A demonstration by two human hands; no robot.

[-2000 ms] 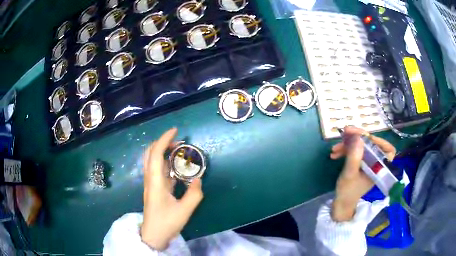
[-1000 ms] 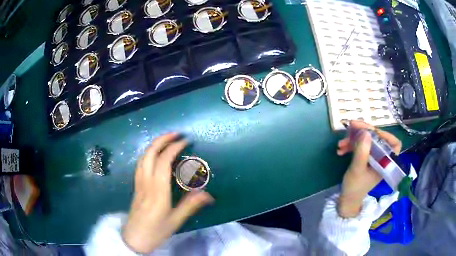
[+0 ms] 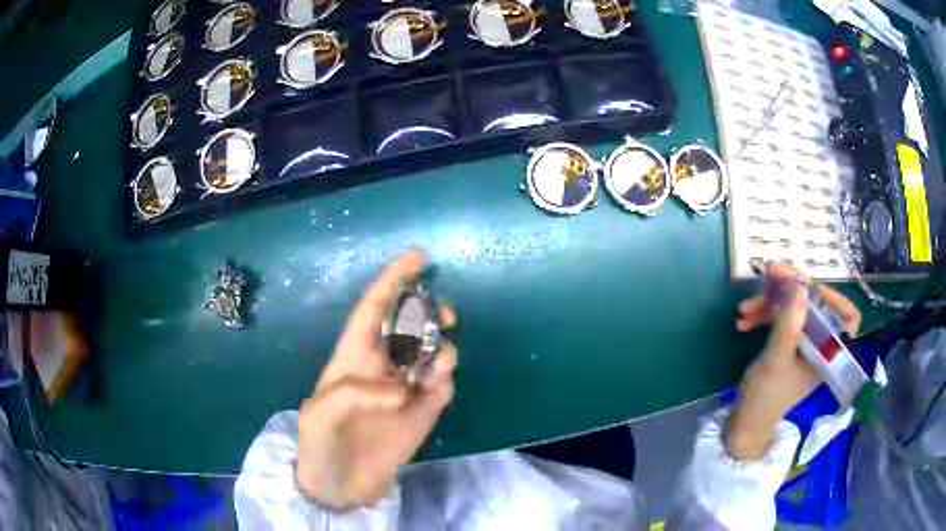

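My left hand [image 3: 368, 399] holds a round silver watch case [image 3: 412, 330] between thumb and fingers, tilted up off the green mat. My right hand [image 3: 790, 347] holds the glue syringe [image 3: 836, 358], a clear barrel with a red band and a green-wrapped end. Its front end points up and left, at the lower edge of the white parts plate [image 3: 739, 207]. Three watch cases [image 3: 561, 178] lie in a row on the mat, left of the plate. The fingers partly hide the held case.
A glossy black tray [image 3: 410, 109] holds rows of watch cases at the back. Small metal parts [image 3: 227, 298] lie heaped on the mat at left. A black controller [image 3: 882, 156] with a yellow label stands at far right. A tan object is at the left edge.
My left hand has taken hold of the watch case, which lay on the mat a second ago, and tilted it up. My right hand still holds the syringe. The view has shifted.
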